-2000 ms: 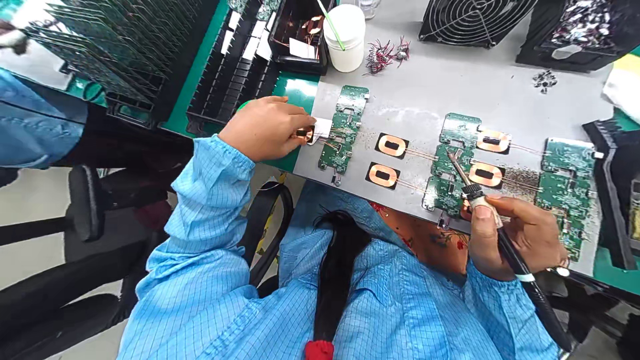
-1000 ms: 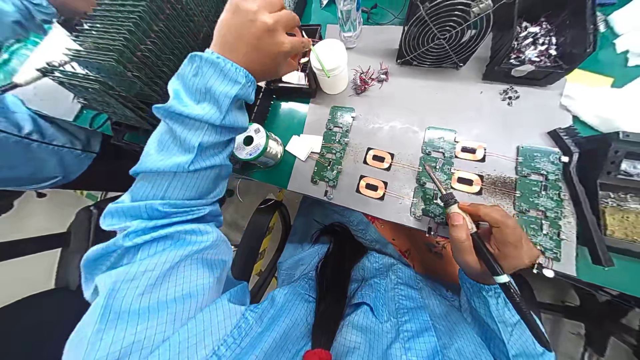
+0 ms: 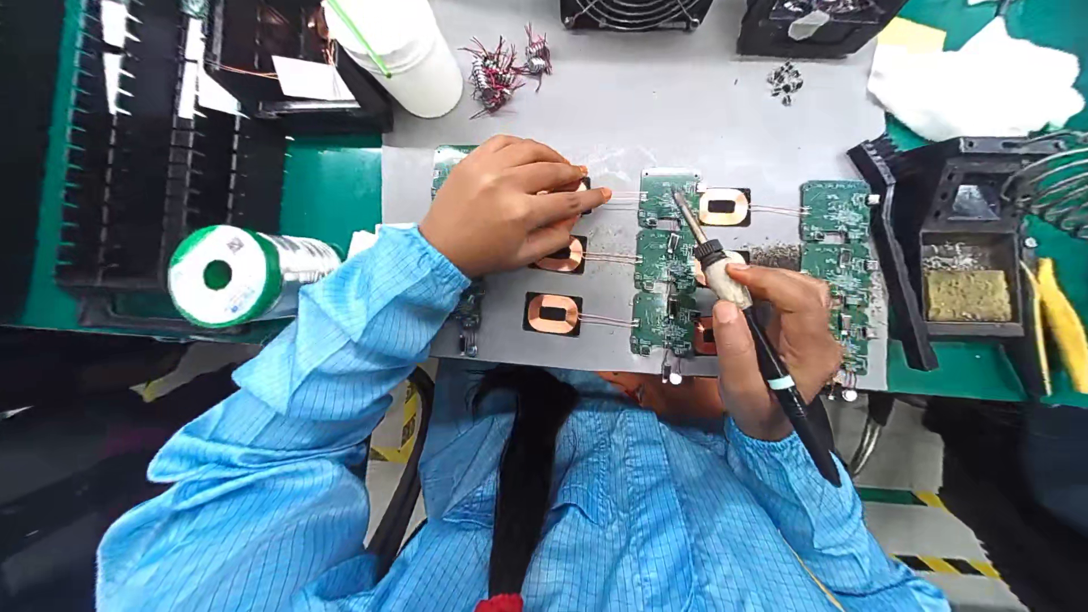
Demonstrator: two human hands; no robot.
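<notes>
My right hand point(image 3: 778, 348) grips a soldering iron point(image 3: 765, 348), its tip over the upper part of the middle strip of green circuit boards point(image 3: 667, 263). My left hand point(image 3: 518, 204) has its fingers on a copper coil on a black backing point(image 3: 583, 197), mostly covered, whose thin wires run to the middle strip. Below it lie a partly covered coil point(image 3: 561, 255) and a coil in full view point(image 3: 554, 314). Another coil point(image 3: 724, 206) lies right of the iron's tip, wired toward the right strip of boards point(image 3: 835, 255). My left hand partly hides the left strip point(image 3: 449, 161).
A solder wire spool point(image 3: 255, 274) stands left of the grey mat point(image 3: 680, 110). Behind are a white container point(image 3: 408, 68), bundles of small leaded parts point(image 3: 497, 76), a fan point(image 3: 637, 10) and a black bin point(image 3: 816, 30). An iron stand with sponge point(image 3: 969, 293) sits right.
My left hand has come from the black box by the white container down onto an upper coil near the middle boards. A coil now lies there in the row above the other two. My right hand still holds the iron.
</notes>
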